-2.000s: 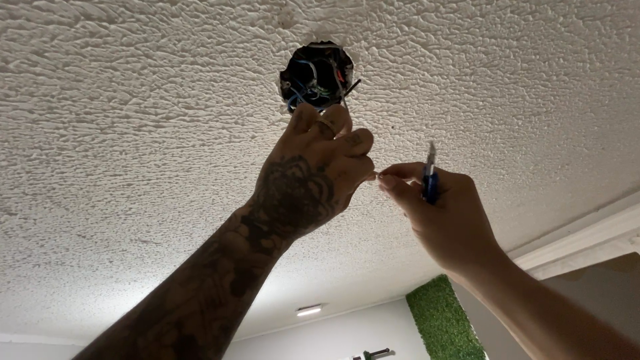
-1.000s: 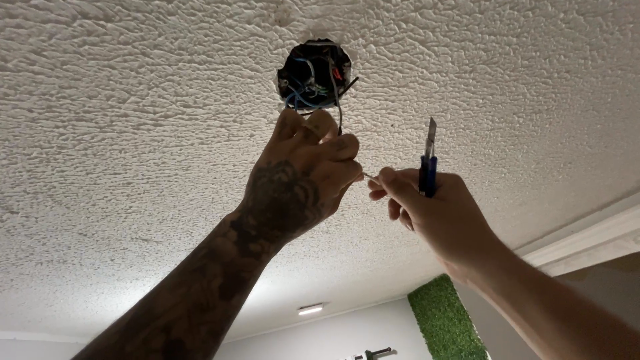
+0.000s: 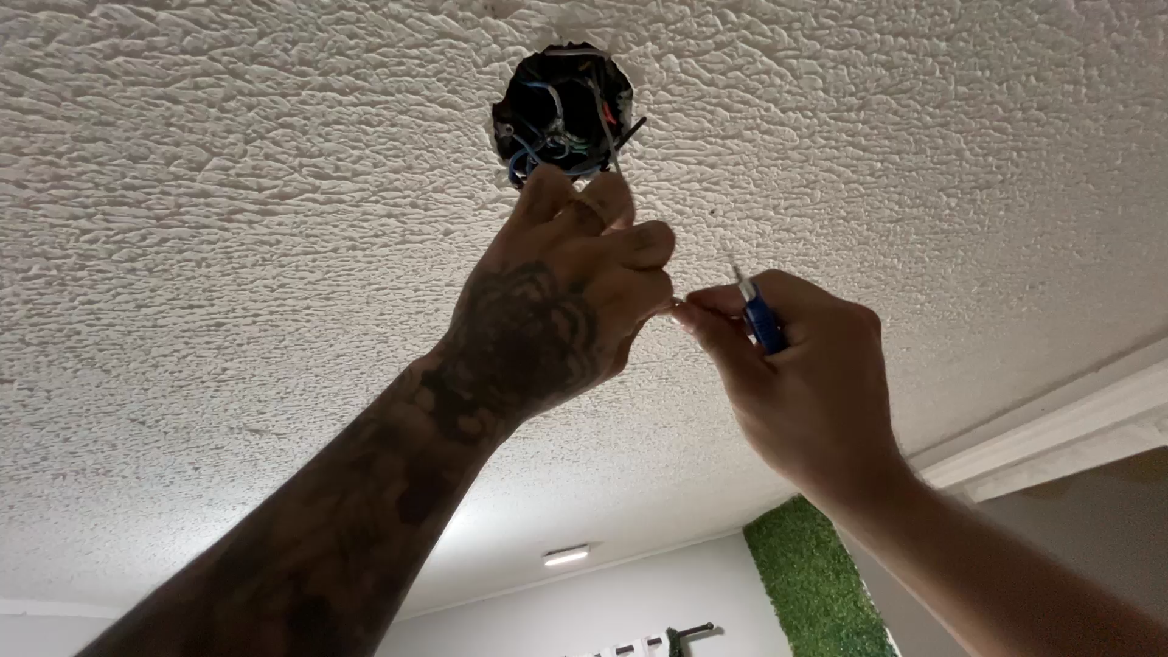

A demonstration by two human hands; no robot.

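A round ceiling opening [image 3: 570, 114] holds a tangle of blue, grey and other wires. A thin grey wire [image 3: 610, 137] runs down from it into my left hand [image 3: 566, 310], whose curled fingers grip it just below the opening. My right hand [image 3: 803, 365], to the right, pinches the wire's end [image 3: 677, 303] between thumb and index finger, against the left hand's fingertips. Tucked in the same right hand is a small blue-handled knife [image 3: 762, 319], its blade pointing up. Part of the wire is hidden behind the left hand.
Textured ceiling [image 3: 228, 228] surrounds the opening. A short black piece [image 3: 631, 132] sticks out at the opening's right edge. Farther off are a lit ceiling lamp [image 3: 566, 555], a green artificial-grass panel [image 3: 812, 579], a wall rod [image 3: 698, 630] and white moulding [image 3: 1049, 429] at right.
The fingertips of my two hands, slightly apart a second ago with wire showing between them, are now close together. The knife in my right hand has tilted to the left.
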